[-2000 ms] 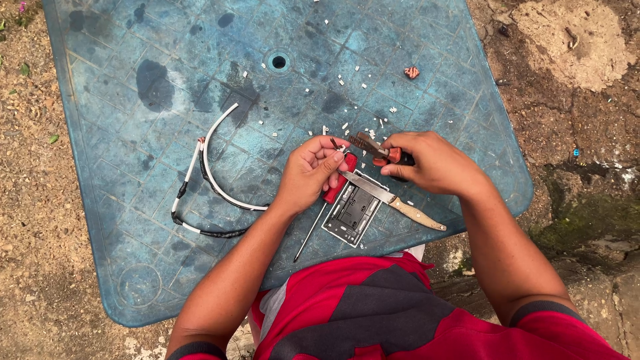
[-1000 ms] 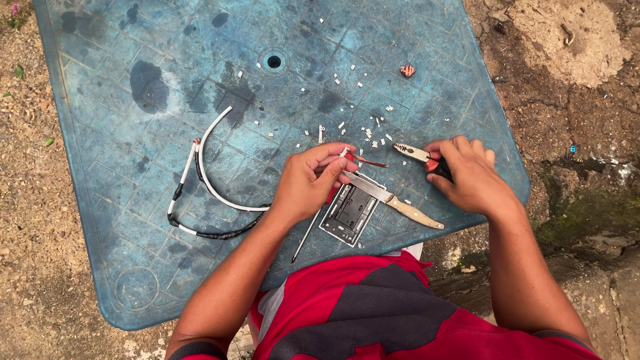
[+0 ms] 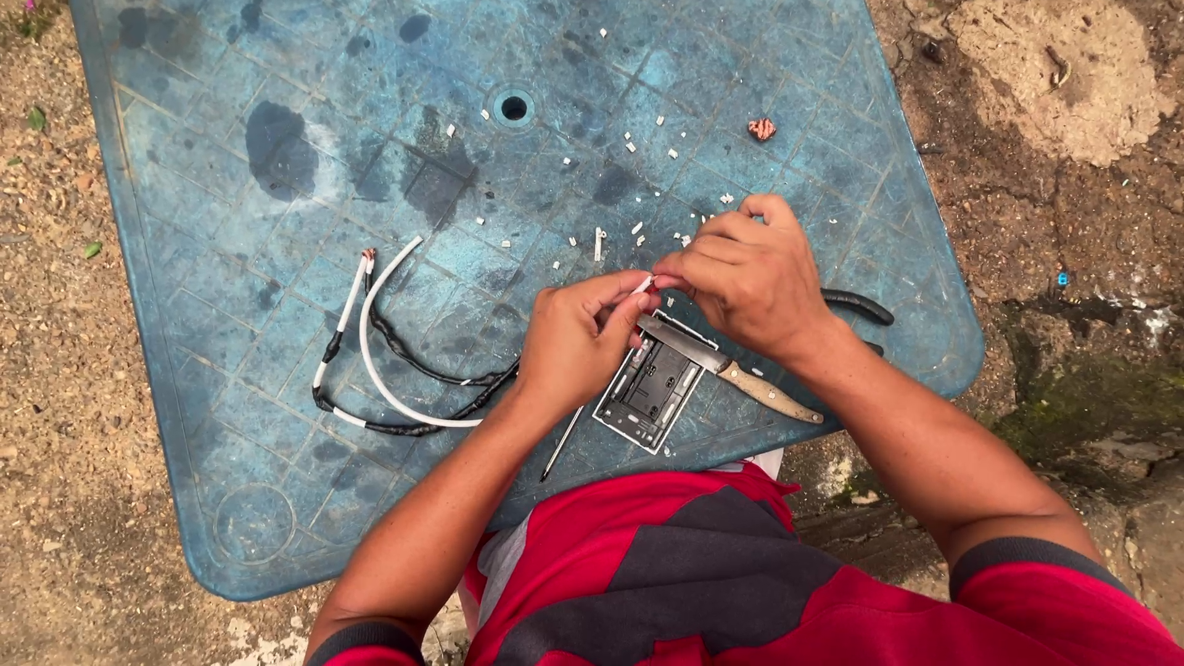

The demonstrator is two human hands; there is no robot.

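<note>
My left hand (image 3: 587, 338) pinches the white end of a cable (image 3: 643, 285) between thumb and fingers. At its tip, the fingertips of my right hand (image 3: 754, 277) close on something small and reddish, mostly hidden. Below them a knife (image 3: 766, 390) with a wooden handle lies with its blade across the top of a black plastic housing with a white rim (image 3: 652, 384). A screwdriver's thin metal shaft (image 3: 562, 444) shows beside the housing; its handle is hidden by my left hand. Pliers, seen only partly, lie under my right forearm, their black handle (image 3: 858, 305) showing.
A white cable partly wrapped in black tape (image 3: 324, 375) curves on the blue plastic table (image 3: 222, 370) at left. Small white plastic scraps (image 3: 599, 244) are scattered beyond my hands. A ball of copper wire (image 3: 761, 129) lies farther back. The table has a round hole (image 3: 513, 108).
My right hand has let go of the pliers, which it held in both earlier frames, and has moved left to meet my left hand.
</note>
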